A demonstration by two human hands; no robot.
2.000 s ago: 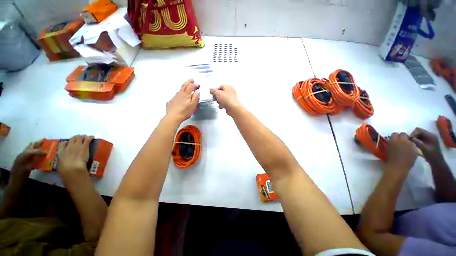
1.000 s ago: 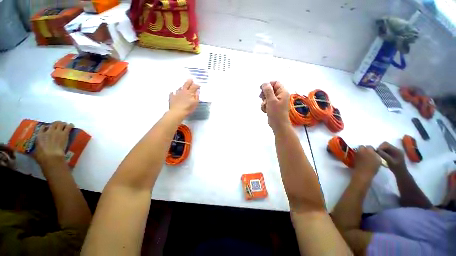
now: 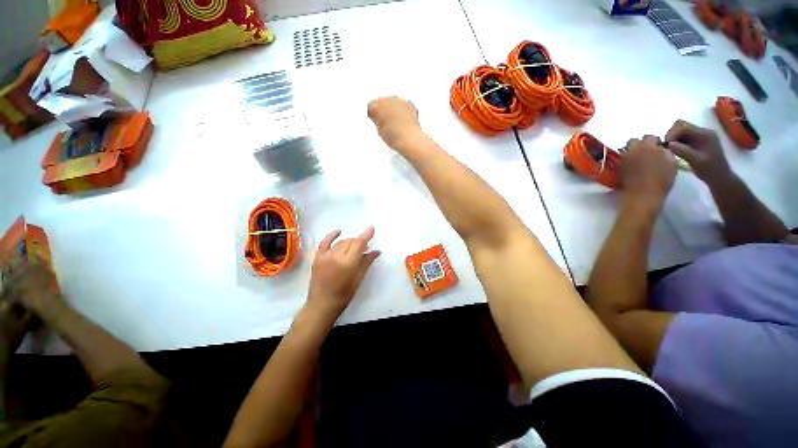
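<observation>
An orange coiled cable (image 3: pixel 259 236) with black ends and a pale band lies left of my left hand; a faint clear tray outline shows around it. My left hand (image 3: pixel 342 269) is over the table's front part, fingers apart, with nothing visible in it. A stack of orange cards (image 3: pixel 430 270) with a white code patch lies right of it. My right hand (image 3: pixel 394 119) is farther forward, fingers curled; whether it holds something clear cannot be told. A silvery grey stack of clear trays (image 3: pixel 290 159) lies behind the coil.
Several banded orange coils (image 3: pixel 491 98) lie at the back right by the table seam. A person at right handles another coil (image 3: pixel 593 160). At left, a person's hands touch an orange box (image 3: pixel 26 245). Orange cartons (image 3: pixel 98 156) and a red-gold bag (image 3: pixel 203 31) are at the back left.
My left hand has moved from beside the tray stack back toward the table's front edge, near the orange cards. My right hand has moved left, away from the grouped coils. The view has shifted.
</observation>
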